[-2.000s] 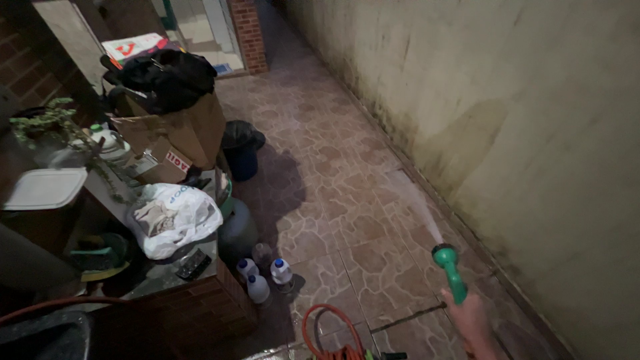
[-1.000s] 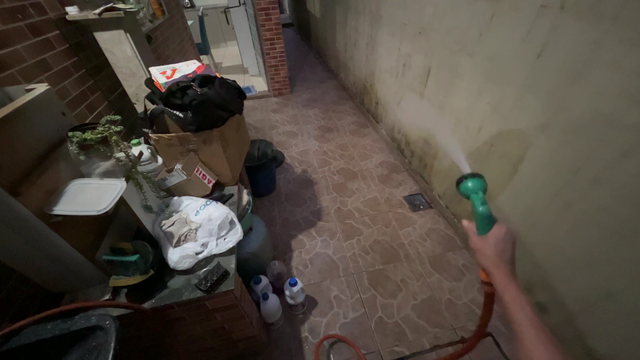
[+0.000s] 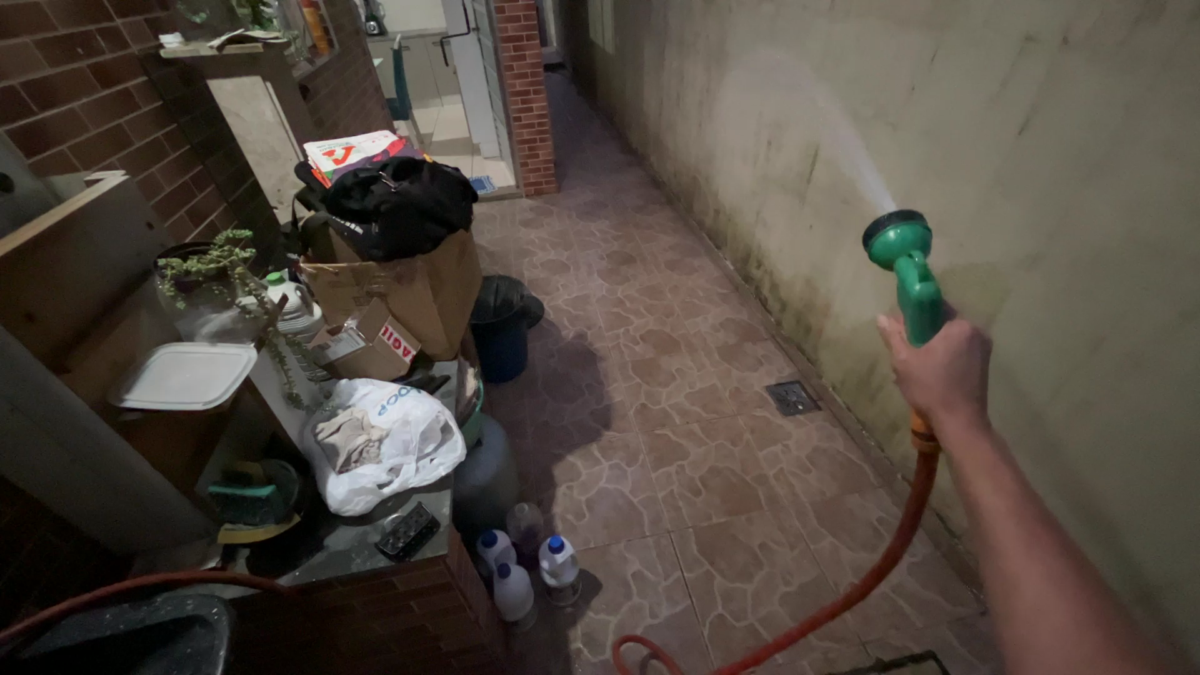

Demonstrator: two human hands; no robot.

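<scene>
My right hand [image 3: 942, 370] is closed around the handle of a green hose spray nozzle [image 3: 914, 272] on the right. White water sprays up and away from its black-rimmed head, in front of the stained wall [image 3: 1059, 169]. An orange hose [image 3: 891, 553] hangs from below the hand and curves left along the tiled floor [image 3: 731, 478]. A square floor drain [image 3: 792, 397] lies to the left of the hand, near the foot of the wall. My left hand is out of view.
On the left, a counter [image 3: 347, 548] bears a white plastic bag [image 3: 422, 450] and cardboard boxes [image 3: 441, 291] topped with a black bag [image 3: 403, 202]. Several plastic bottles [image 3: 512, 592] stand on the floor beside a gas cylinder [image 3: 487, 478]. Behind is a dark blue bin [image 3: 502, 342].
My right hand has risen with the nozzle. The spray, at first low towards the floor by the wall's foot, now points up along the wall. The view has tilted up.
</scene>
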